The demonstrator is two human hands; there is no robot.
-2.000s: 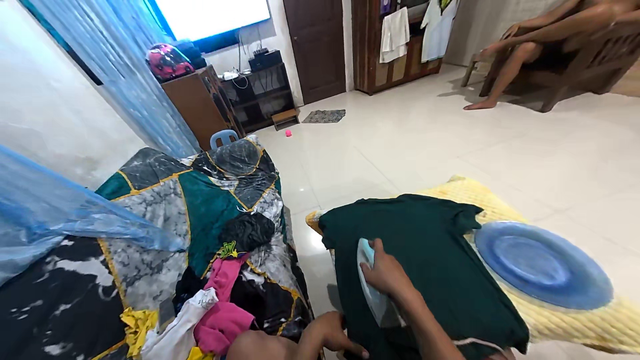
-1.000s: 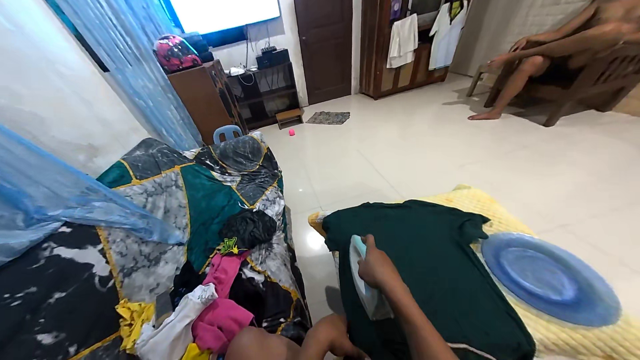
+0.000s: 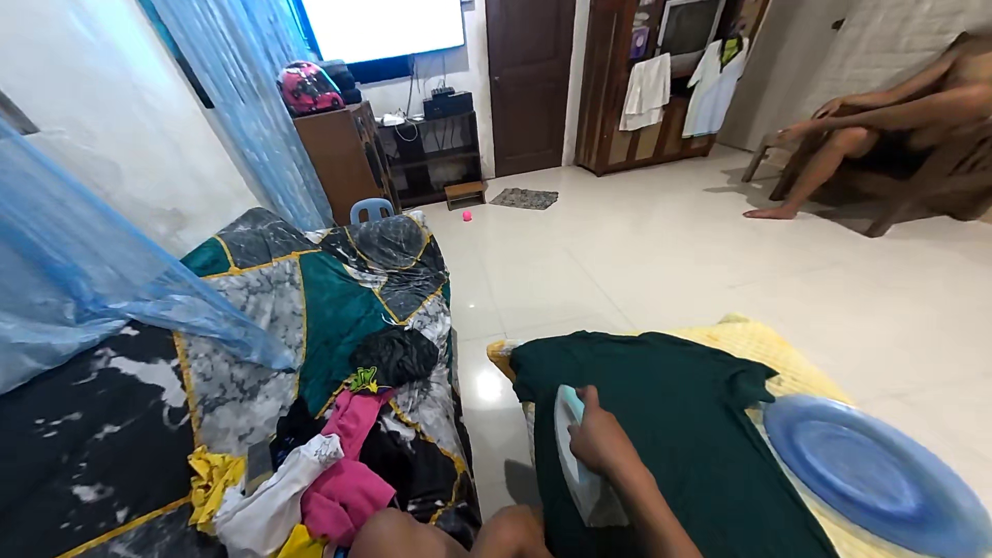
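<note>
A dark green shirt (image 3: 682, 434) lies spread over a yellow quilted cloth (image 3: 783, 364) on the floor. My right hand (image 3: 601, 438) is closed around the handle of a clothes iron (image 3: 572, 442), white with a light teal front, near the shirt's left side. The iron's sole is hidden, so its contact with the fabric cannot be seen directly. At the bottom edge, skin that may be my left hand or wrist (image 3: 513, 533) shows beside my knee; its fingers cannot be made out. A round blue plastic lid or basin (image 3: 860, 469) rests on the yellow cloth, right of the shirt.
Left, crumpled pink (image 3: 349, 496), white (image 3: 271, 504) and yellow clothes (image 3: 213, 480) lie on a patterned bedspread (image 3: 263, 325). A sheer blue curtain (image 3: 116, 256) hangs over it. A person (image 3: 876, 128) sits on a wooden chair. A pink ball (image 3: 466, 216) lies by a mat (image 3: 525, 198).
My right hand and the iron have shifted slightly toward the shirt's left edge since the oldest frame. Fingers seen near the shirt's lower left edge in that frame are no longer distinguishable.
</note>
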